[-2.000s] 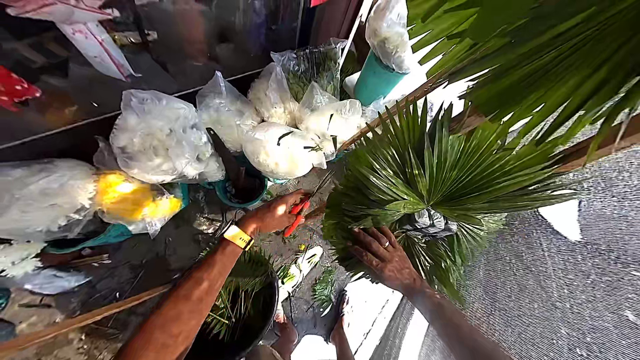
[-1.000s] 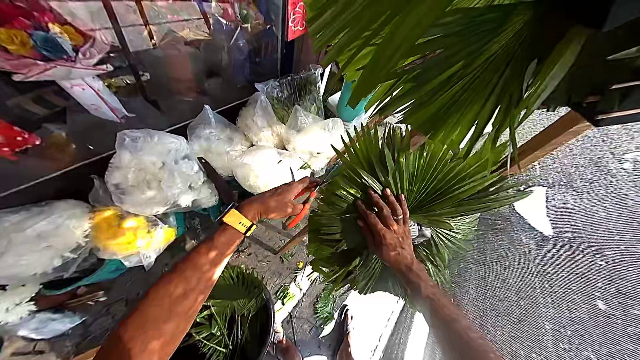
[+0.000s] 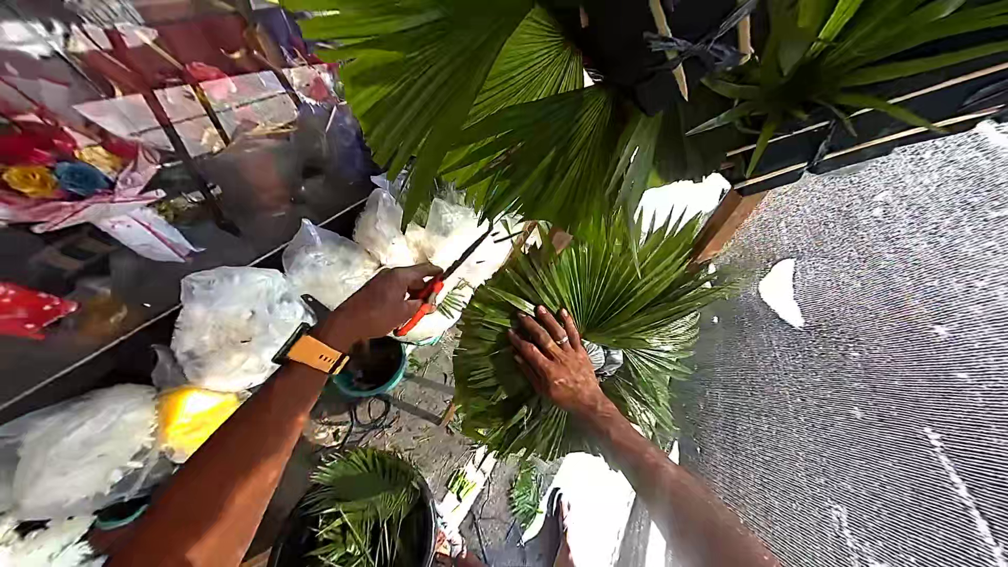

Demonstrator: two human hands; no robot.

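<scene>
My left hand (image 3: 386, 303), with a yellow-banded watch at the wrist, is closed around the red handles of a pair of scissors (image 3: 423, 305). The dark blades point up and to the right, over white flowers in plastic. My right hand (image 3: 555, 358), wearing a ring, lies with spread fingers on the fan-shaped palm leaves (image 3: 614, 291) of a round arrangement. Grey material (image 3: 605, 360) shows at the arrangement's middle, just right of the hand. The blades' tips are close to the leaves' left edge; whether they touch is unclear.
Plastic-wrapped white flowers (image 3: 236, 327) and a yellow bundle (image 3: 193, 417) line the left side. A teal bucket (image 3: 398, 378) stands below the scissors, a dark tub of fronds (image 3: 429, 520) nearer me. More palm leaves (image 3: 488, 102) overhang the top, by a wooden post (image 3: 728, 224).
My right hand has moved from the arrangement's lower edge onto its leaves. My left hand still holds the scissors, now raised with blades pointing up and right. The view has shifted.
</scene>
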